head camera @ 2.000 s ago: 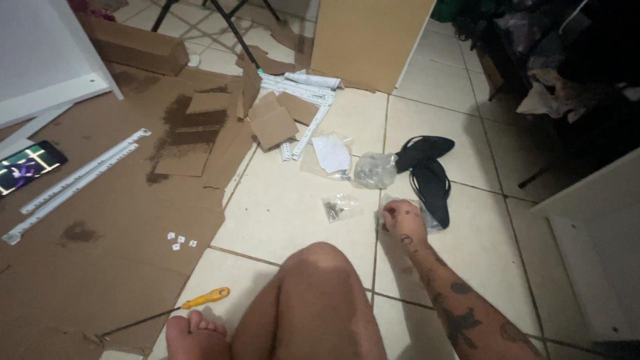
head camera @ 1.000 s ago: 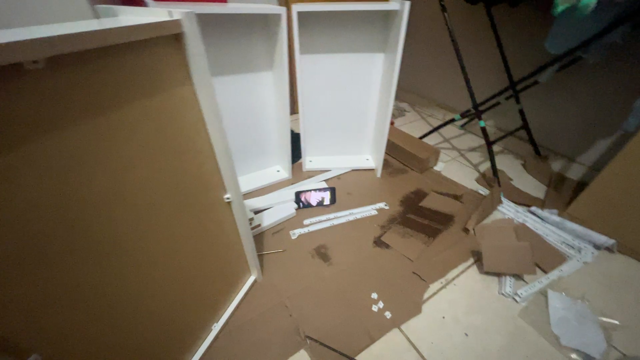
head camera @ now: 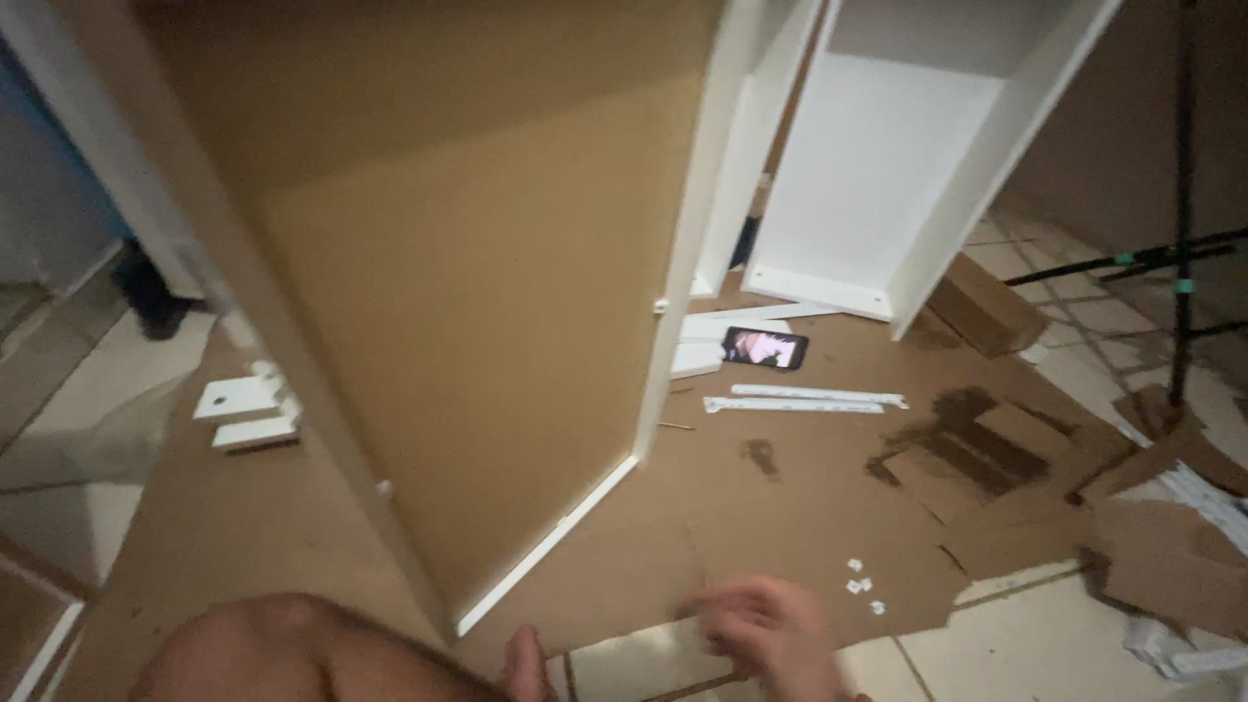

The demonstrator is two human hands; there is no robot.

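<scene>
My right hand (head camera: pixel 765 629), blurred, is over the front edge of the cardboard with its fingers curled; whether something small is in it cannot be told. Several small white plastic pieces (head camera: pixel 858 585) lie on the cardboard to its right. My left hand is out of view. A drawer-like white-framed unit with a brown back panel (head camera: pixel 468 244) stands upright before my knee. Two white metal drawer slides (head camera: pixel 804 405) lie beyond my right hand, beside a phone (head camera: pixel 765 348) with its screen lit.
Another white box-shaped unit (head camera: pixel 877 175) stands behind the phone. White parts (head camera: pixel 239 414) lie at the left. At the right are black tripod-like legs (head camera: pixel 1183 244), a long cardboard box (head camera: pixel 985 302) and torn cardboard (head camera: pixel 1160 565). My knee (head camera: pixel 283 648) is at the lower left.
The view has swung left. Two seconds ago my right hand was by small plastic bags near black sandals; now it is over the cardboard edge, left of the small white pieces.
</scene>
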